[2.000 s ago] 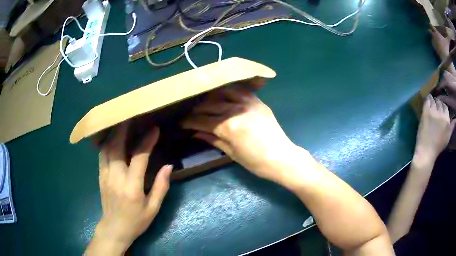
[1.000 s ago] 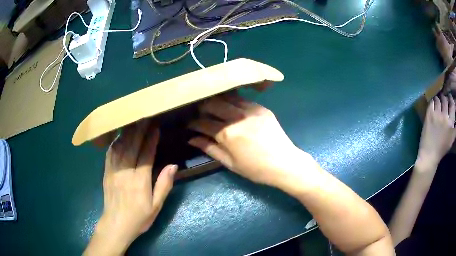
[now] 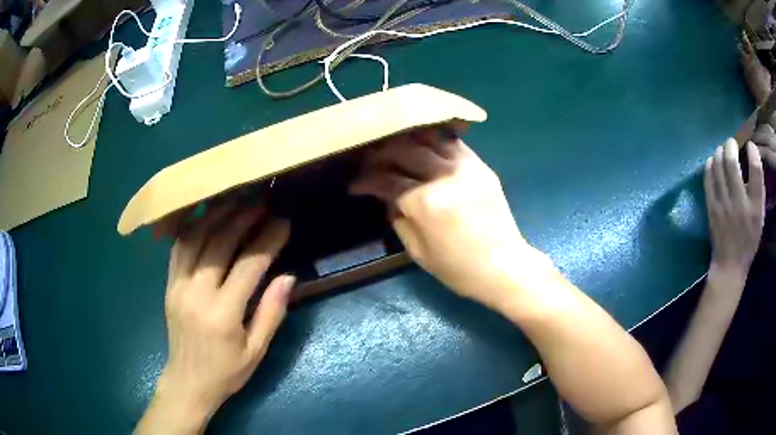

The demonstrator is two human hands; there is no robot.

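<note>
A brown cardboard mailer box point(image 3: 362, 273) lies in front of me with its lid partly raised. The lid tuck flap point(image 3: 298, 149), pale with rounded ends, faces me. The box inside is dark; a pale label point(image 3: 350, 257) shows near its front wall, on a dark object I cannot make out. My left hand point(image 3: 223, 289) is at the left end, fingers reaching under the lid, thumb near the front wall. My right hand point(image 3: 442, 200) reaches under the lid at the right end, fingers bent and partly in shadow. What my fingers touch is hidden.
A white power strip point(image 3: 162, 64) and a flat cardboard sheet point(image 3: 55, 140) lie at the left, a white device point(image 3: 8, 306) at the left edge. Cables point(image 3: 357, 55) cross a dark mat point(image 3: 281, 47) behind. Another person's hand point(image 3: 733, 200) is at the right by the table edge.
My right hand has moved right along the box, and more of the pale label shows. The other person's hand has lifted and spread its fingers.
</note>
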